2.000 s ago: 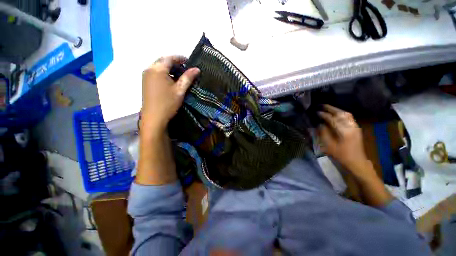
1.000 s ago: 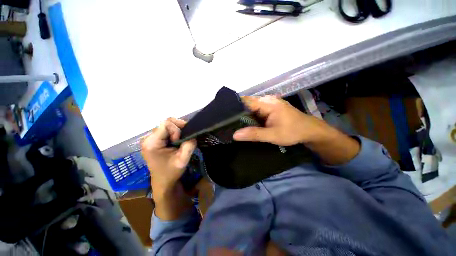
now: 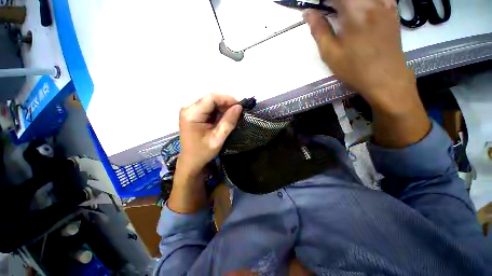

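The dark olive-black garment piece (image 3: 270,161) hangs from my left hand into my lap, against the table's front edge. My left hand (image 3: 207,126) pinches a small dark folded corner of it between thumb and fingers. My right hand (image 3: 359,46) is over the table top at the thread snips (image 3: 302,5). Its fingers partly cover the snips, and I cannot tell whether they grip them.
Black-handled shears (image 3: 426,12) lie right of my right hand. The machine bed plate's grey corner tab (image 3: 231,51) is set in the white table. A ruler strip (image 3: 323,95) runs along the front edge. A blue basket (image 3: 135,180) sits below the table's left edge.
My right hand has let go of the garment piece and moved up and right to the snips. My left hand still holds the piece, with its corner now gathered smaller.
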